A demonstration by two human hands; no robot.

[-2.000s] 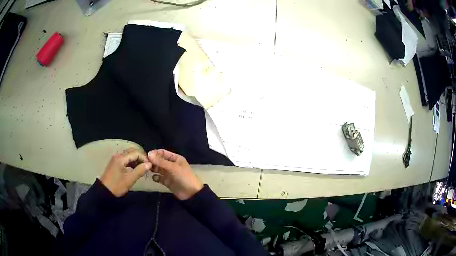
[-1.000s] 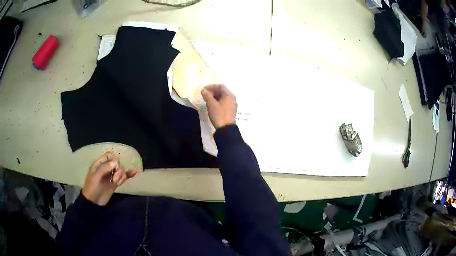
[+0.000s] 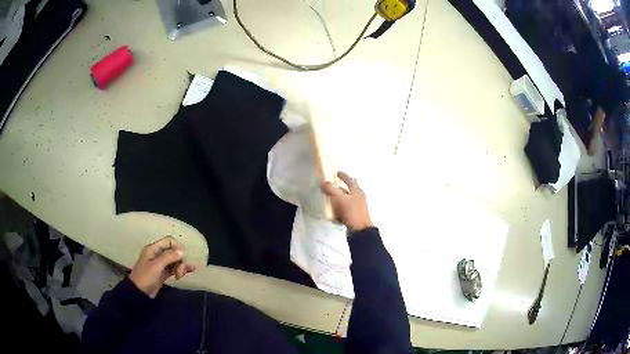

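Observation:
Black cut fabric panels lie on the table with curved edges at left and bottom. A white paper pattern lies to their right, with a printed part over the fabric's right edge. My right hand grips the near end of a cream pad, which is tilted up on its edge and blurred. My left hand is over the table below the curved fabric edge, fingers bent and fingertips close together; whether it pinches something small cannot be seen.
A red thread cone lies at upper left. A metallic weight sits on the paper's right end. A metal machine base and a brown cable with a yellow fitting are at the far side. Dark bundles lie at right.
The hands have parted. My right hand has moved right, taken hold of the cream pad and tilted it up. My left hand has moved slightly left, then stayed low. The view has shifted and turned.

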